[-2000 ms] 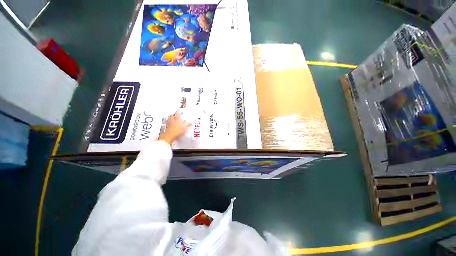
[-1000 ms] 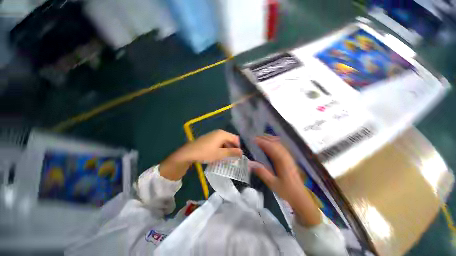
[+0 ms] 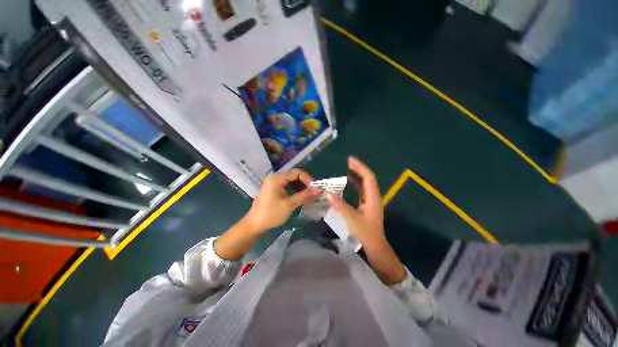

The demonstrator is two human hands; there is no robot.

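A small white printed label sheet is between my two hands, in front of my chest. My left hand pinches its left edge between thumb and fingers. My right hand holds its right side with the thumb on it and the index finger raised. A paler strip of the sheet hangs below my right thumb. A large white TV carton with a colourful fish picture stands just beyond my hands, upper left, and neither hand visibly touches it.
White railings stand at the left above an orange cabinet. Another printed carton is at the lower right. Yellow lines cross the dark green floor. A blurred blue object is at the upper right.
The view has turned from the first carton to another carton at the upper left. My left hand left the first carton; both hands came together on the label sheet and still hold it.
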